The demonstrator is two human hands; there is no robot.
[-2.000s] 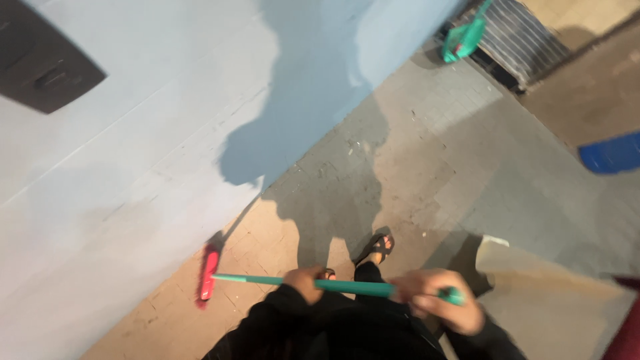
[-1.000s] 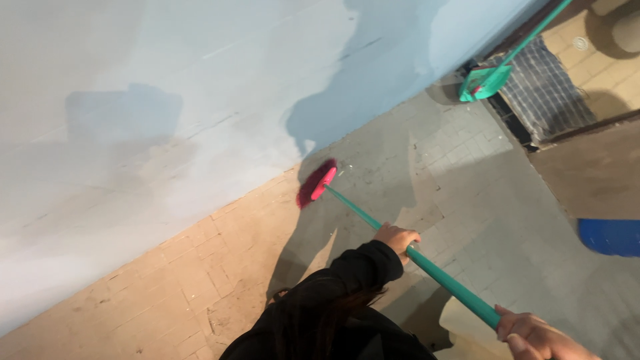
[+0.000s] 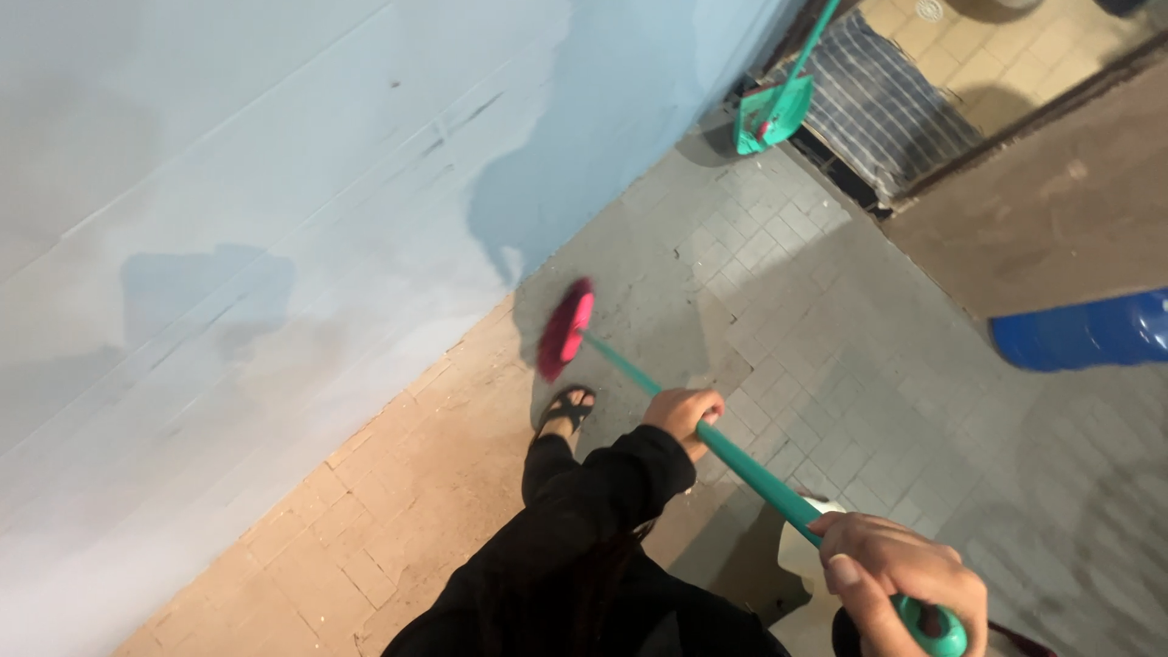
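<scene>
Both my hands are closed around the green handle of a broom (image 3: 766,484), which slants across the view from lower right to its head. My left hand (image 3: 684,418) grips the shaft partway along, below a black sleeve. Close to the hooked top end, my right hand (image 3: 903,575) is wrapped round the handle. The pink-red broom head (image 3: 568,330) is at the tiled floor (image 3: 803,301), a short way from the wall and just beyond my sandalled foot (image 3: 568,411). Its bristles look blurred.
A pale blue wall (image 3: 347,201) runs along the left. At the doorway stands a green long-handled dustpan (image 3: 774,114) beside a checked cloth mat (image 3: 881,100). A blue drum-like container (image 3: 1086,330) lies at right, and a cream-coloured object (image 3: 808,557) is partly hidden behind the handle.
Two seconds ago the broom head was farther back along the wall toward the lower left; by one second ago it was near the wall's foot, and now it is slightly away from the wall. Both hands kept hold.
</scene>
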